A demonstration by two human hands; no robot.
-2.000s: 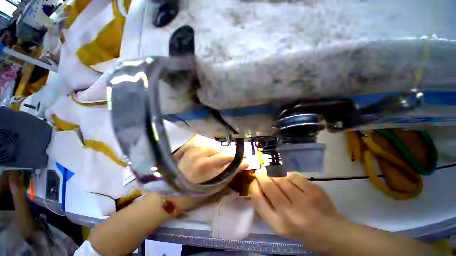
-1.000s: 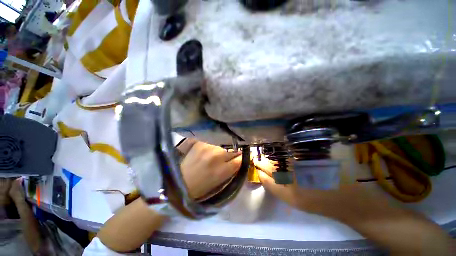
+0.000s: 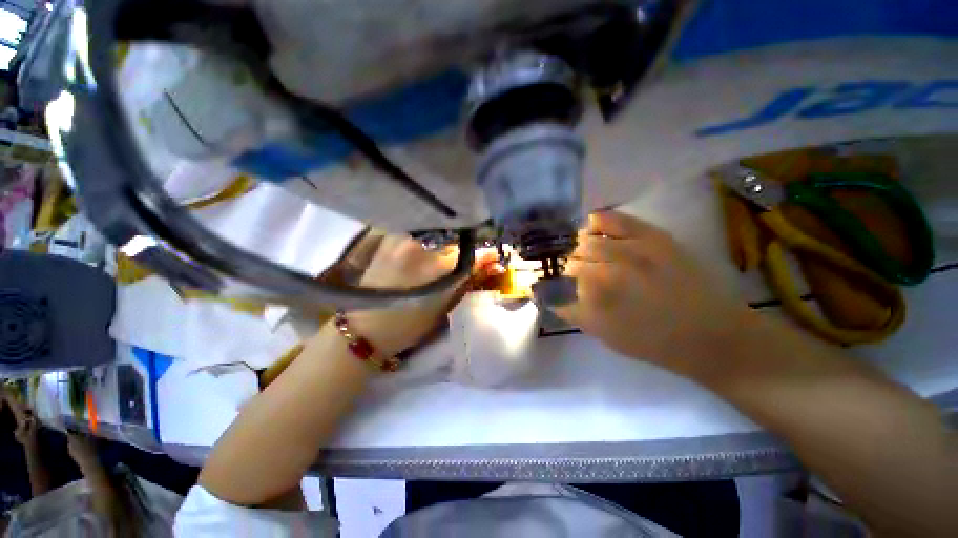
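A small white fabric piece (image 3: 492, 342) with a mustard edge (image 3: 518, 280) lies under the bright needle light of the sewing machine (image 3: 651, 147). My left hand (image 3: 404, 268) is partly behind the shiny thread guard (image 3: 263, 284); its bunched fingertips are on the fabric piece's edge, left of the needle and presser foot (image 3: 506, 254). My right hand (image 3: 646, 289) is right of the needle, fingers bent, beside the machine head. Its fingertips are partly hidden and I cannot tell if they hold anything.
Shears (image 3: 846, 247) with yellow and green handles lie at right on a mustard scrap (image 3: 819, 168). White and mustard fabric (image 3: 189, 321) is heaped at left. A grey machine part (image 3: 53, 310) and another person's arms (image 3: 89, 462) are at far left. The table's grey edge (image 3: 557, 462) runs in front.
The view has shifted, so the guard and tension assembly appear further left. My right hand has moved from the fabric at the needle to the right, beside the head. My left hand stays by the needle.
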